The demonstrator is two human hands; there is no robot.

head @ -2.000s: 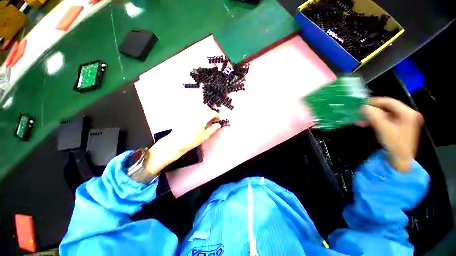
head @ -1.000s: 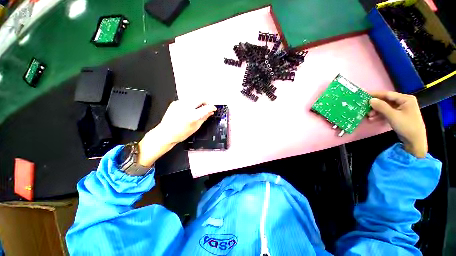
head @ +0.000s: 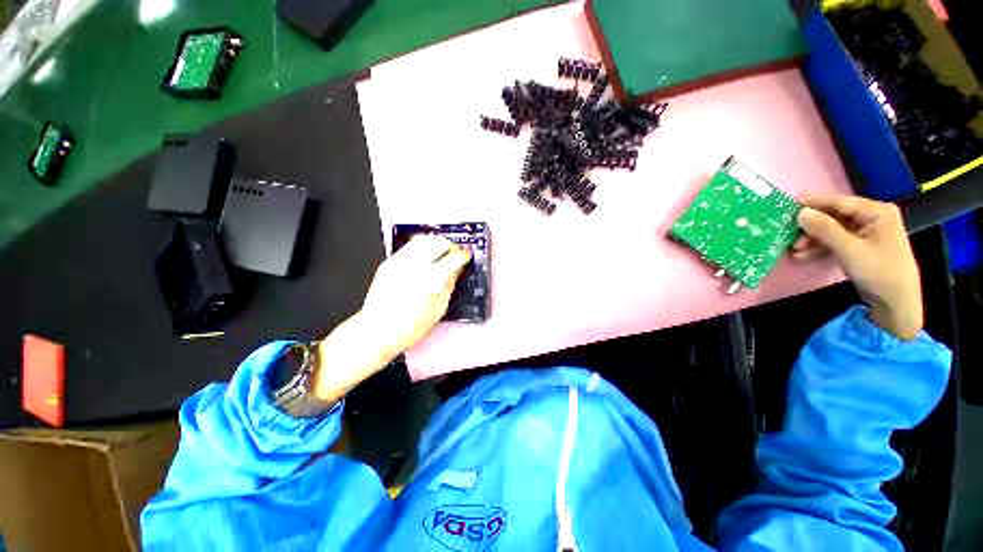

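Observation:
A black bottom housing [head: 472, 297] lies open on the pink mat [head: 539, 275], partly under my left hand [head: 415, 283]. My left fingertips are closed together inside its upper part, on a small dark toothed port bezel [head: 461, 242] along the top edge; the fingers hide much of it. My right hand [head: 857, 243] pinches a green circuit board [head: 738, 221] by its right corner, over the right of the mat, with metal connectors at its lower edge. A loose heap of black port bezels [head: 571, 135] lies on the mat between the hands.
Spare black housings [head: 264, 229] and an upright open shell [head: 196, 278] stand left of the mat. The green belt [head: 119, 108] carries board-in-case units [head: 201, 63]. A green block [head: 701, 43] and a blue parts box [head: 857, 108] are beyond the mat. A carton [head: 81, 474] is lower left.
My left hand has moved from the loose bezel beside the heap to the housing, and that bezel has left the mat. My right hand brought the board inward, then held it still.

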